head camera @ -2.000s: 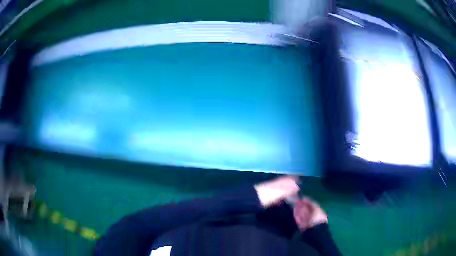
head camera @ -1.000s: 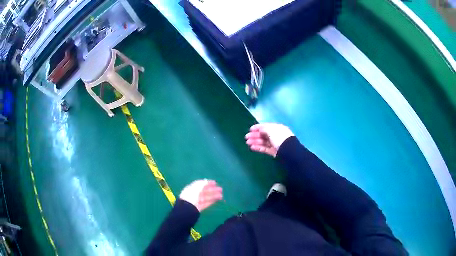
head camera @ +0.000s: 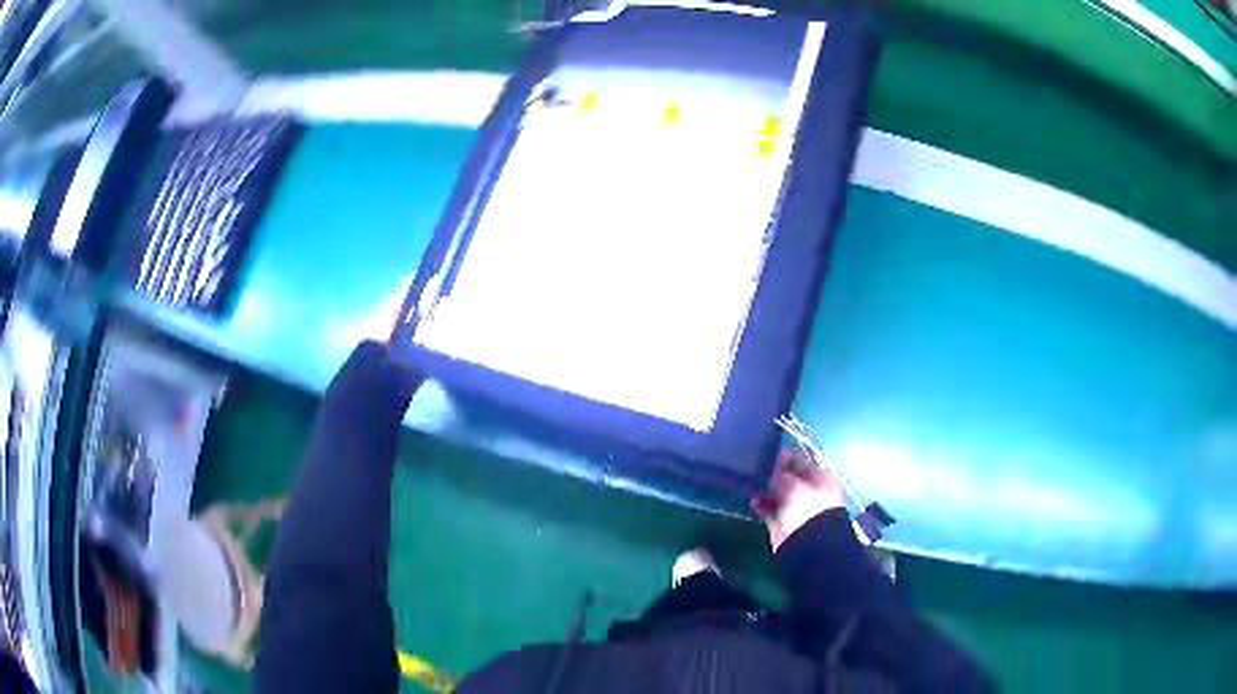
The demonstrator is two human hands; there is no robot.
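Note:
A large display panel (head camera: 590,251), glaring white with short yellow tabs near its far end, lies in a black foam tray (head camera: 776,319) on the blue-green bench. My right hand (head camera: 803,491) grips the tray's near right corner. Pale lead wires with a small dark connector (head camera: 878,519) hang beside that hand. My left hand (head camera: 404,315) is at the tray's near left side, mostly hidden by the sleeve and tray edge and blurred; its grip cannot be made out.
The blue-green bench (head camera: 1011,393) runs left and right under the tray. A dark piece with pale stripes (head camera: 204,203) is on the bench at left. A pale stool (head camera: 204,583) and a workstation (head camera: 149,434) stand at lower left. The floor is green.
My hands were apart and empty over the floor; now they are at the tray's near corners. The view has turned, so the tray lies in front of me.

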